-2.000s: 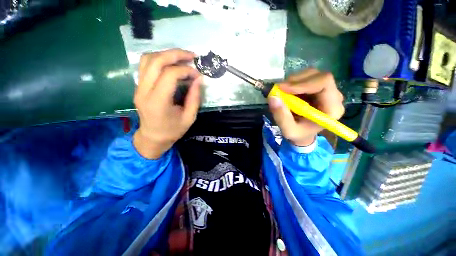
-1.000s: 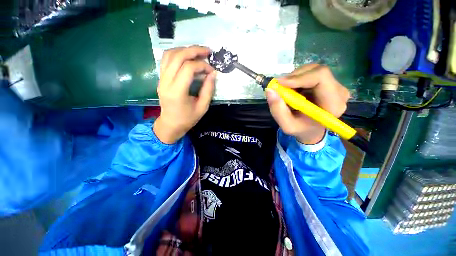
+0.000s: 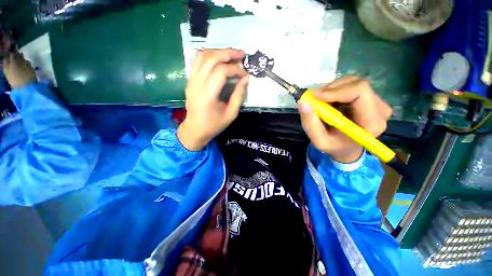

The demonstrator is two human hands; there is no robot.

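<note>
My left hand (image 3: 216, 94) pinches the left edge of a small round black circuit board (image 3: 258, 64) with shiny pads, over the white work sheet (image 3: 302, 48). My right hand (image 3: 345, 116) holds a soldering iron (image 3: 348, 126) by its yellow handle like a pen. The iron's thin metal tip points up and left and meets the board's lower right edge. Whether the tip touches a pad is too small to tell.
A pale tub (image 3: 404, 16) with silvery filling and a blue soldering station (image 3: 458, 59) stand at upper right. A black strip (image 3: 199, 19) lies at the sheet's upper left. A tray of small parts (image 3: 464, 232) is low right. Another person's hand (image 3: 19, 69) is at left.
The view has shifted, so the bench and both hands sit further right. The other person's hand and sleeve have come into view at left. My hands keep the same hold on board and iron.
</note>
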